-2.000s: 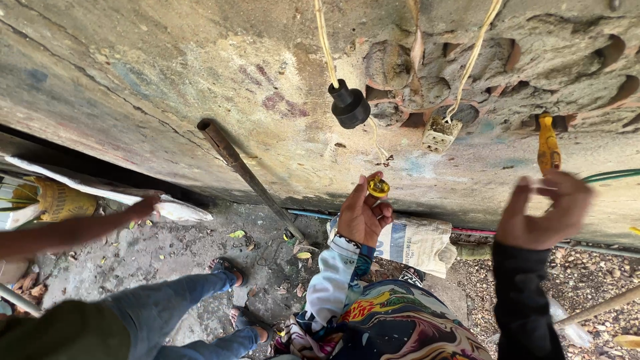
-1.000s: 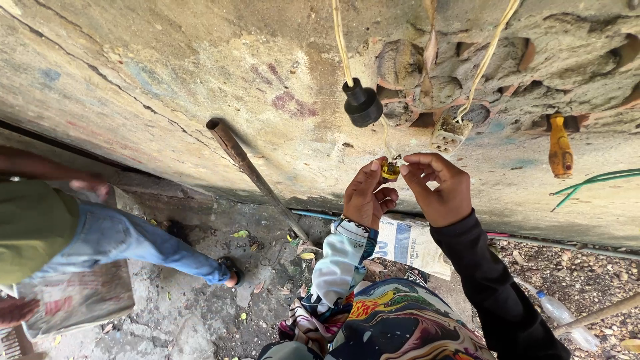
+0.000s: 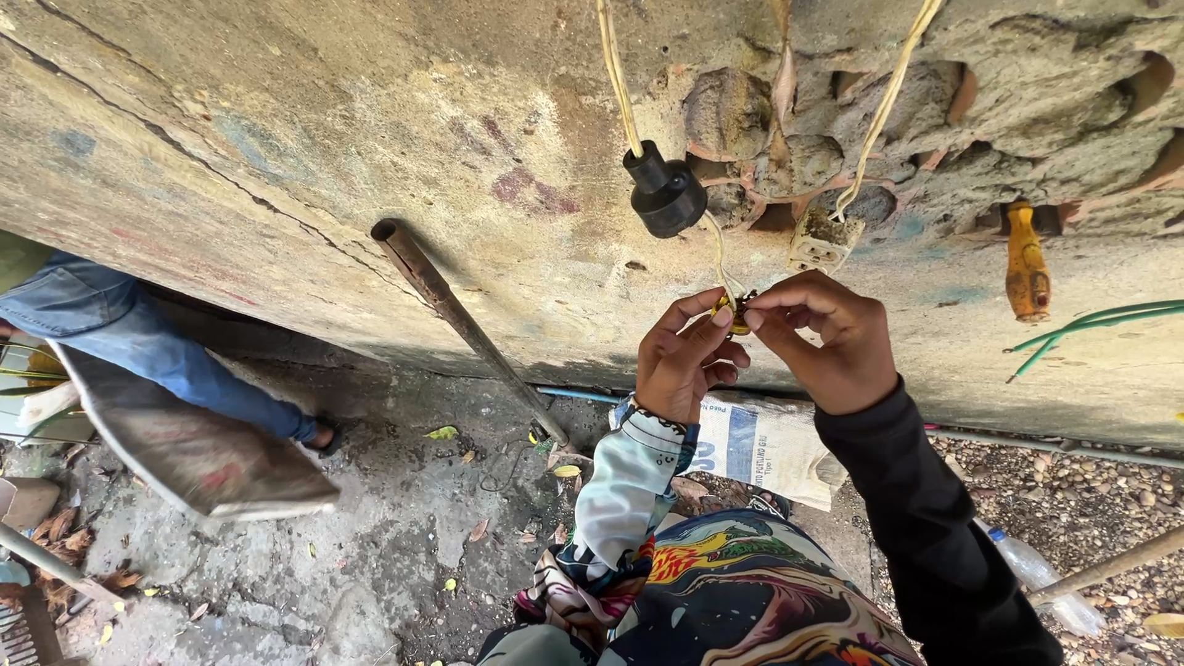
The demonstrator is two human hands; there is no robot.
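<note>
A small yellow electrical fitting [image 3: 737, 324] is between my two hands, low against the wall. My left hand [image 3: 686, 356] grips its left side between thumb and fingers. With thumb and forefinger, my right hand [image 3: 819, 338] pinches at its right side, where a thin wire end meets it; my fingertips hide the exact hold. A pale twisted wire [image 3: 717, 250] runs from the fitting up into a black plug housing [image 3: 666, 192], which hangs on a cream cord. To its right a dirty white socket block [image 3: 823, 240] hangs on another cord. A yellow-handled tool [image 3: 1027, 264] sticks out of a wall hole.
A metal pipe [image 3: 472, 324] leans on the wall at left. Green wires [image 3: 1096, 324] stick out at right. A cement sack [image 3: 768, 444] lies below my hands, and a plastic bottle [image 3: 1036, 569] lies on gravel. At far left, a person in jeans [image 3: 176, 342] stands beside a grey sheet [image 3: 203, 435].
My right hand has come from near the yellow-handled tool to the fitting in my left hand and stays there. The person at left has changed position.
</note>
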